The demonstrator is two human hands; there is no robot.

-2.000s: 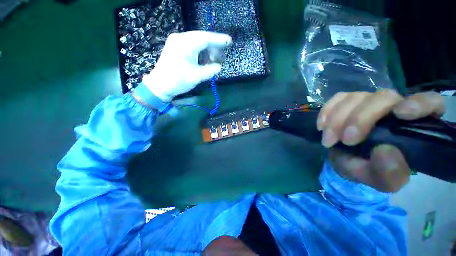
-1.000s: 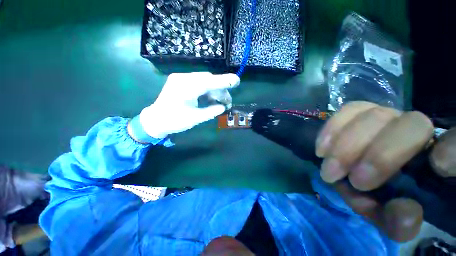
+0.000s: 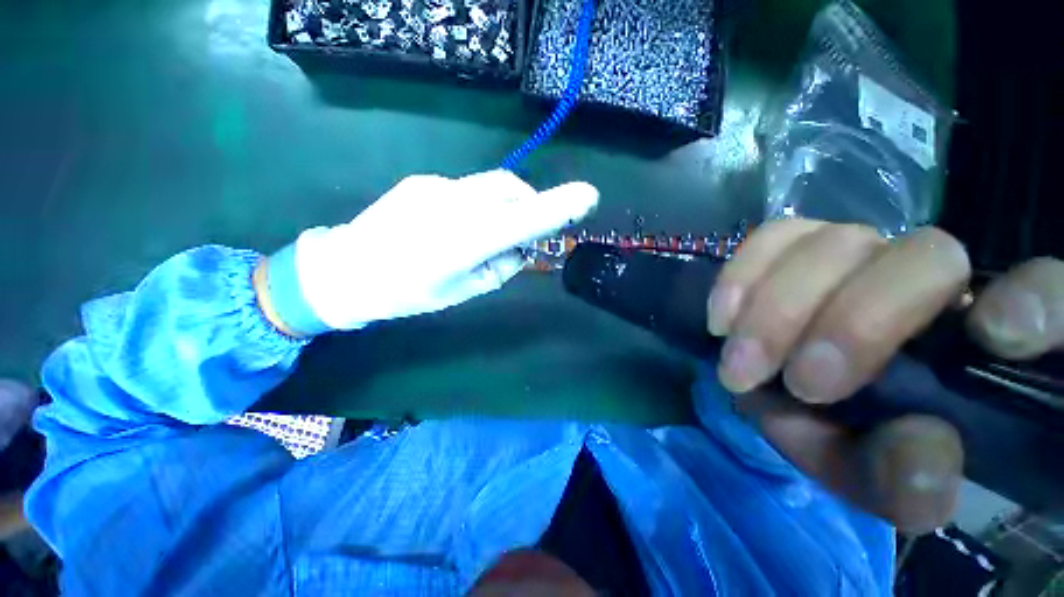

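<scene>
My right hand (image 3: 834, 321) is bare and wrapped around a black electric screwdriver (image 3: 653, 286), whose nose points left over the jig. The orange-brown assembly jig (image 3: 548, 261) lies on the green mat, with small bright and dark bits along it. The screwdriver and my hands cover much of it. My left hand (image 3: 408, 251), in a white glove, is at the jig's left end with its index finger stretched out to the right. Its thumb and fingertips are partly hidden, so I cannot tell whether it holds anything. The screwdriver's tip is not clearly seen.
Two black parts bins stand at the far side, one with chunky metal pieces (image 3: 403, 26), one with fine screws (image 3: 636, 58). A blue coiled cord (image 3: 558, 111) runs from the right bin towards my glove. A clear plastic bag (image 3: 846, 152) lies right. A perforated white sheet (image 3: 292, 433) is near my lap.
The view has shifted. My gloved hand has moved down onto the jig's left end and its grip shape has flattened. The screwdriver nose now sits close to my gloved fingers, near the jig's left end.
</scene>
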